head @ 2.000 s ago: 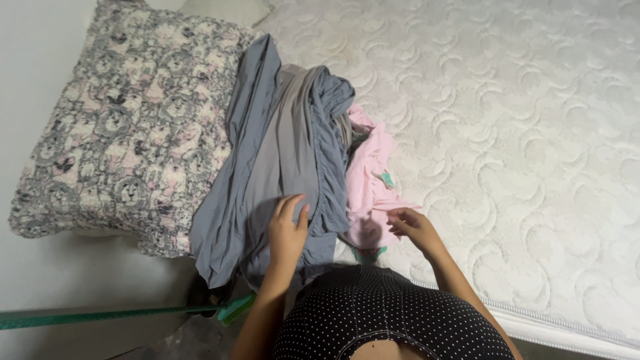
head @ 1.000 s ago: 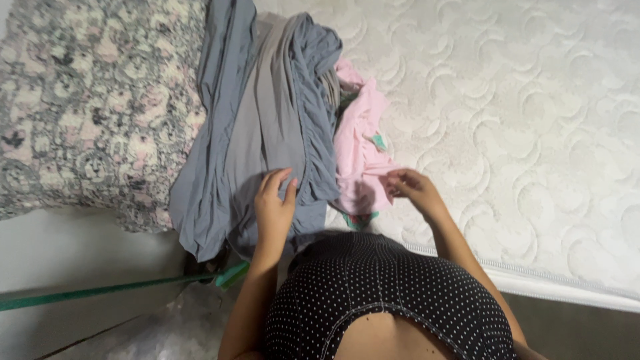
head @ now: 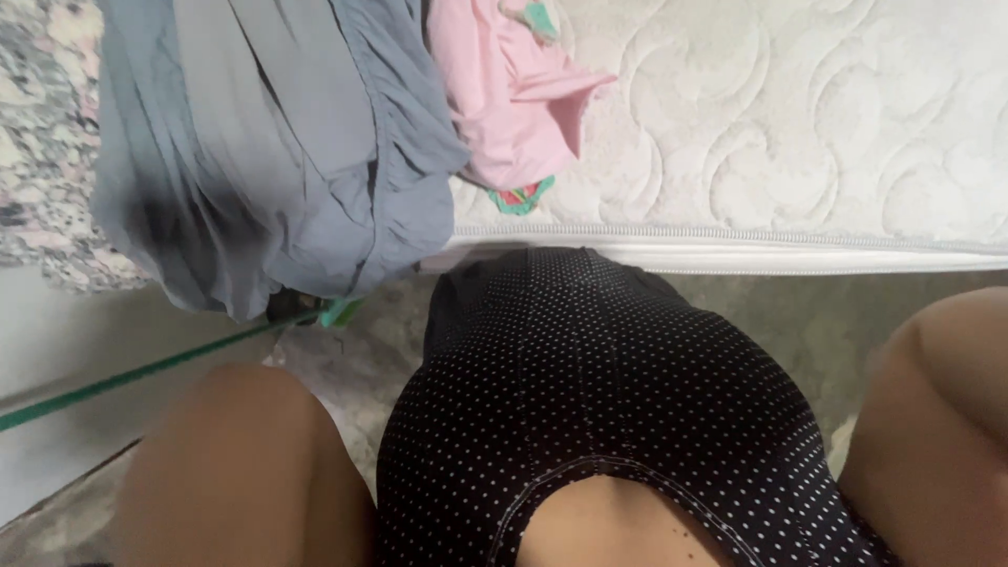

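Neither of my hands shows now; only blurred parts of my bare arms come in at the lower left and at the right edge. Grey-blue folded cloth (head: 315, 142) lies at the upper left and hangs over the mattress edge. Touching its right side is a pink cloth (head: 512, 102) with green patches. A small green and red piece of fabric (head: 522, 195) peeks out below the pink cloth.
The white quilted mattress (head: 748, 118) fills the upper right, its piped edge running across the view. A patterned pillow (head: 47, 142) lies at the far left. Below it a green strap (head: 157, 366) slants past concrete floor (head: 378, 323).
Both hands, earlier beside the grey-blue and pink cloths, have left the view, and the arms are drawn back towards my body. The view has moved nearer to the mattress edge.
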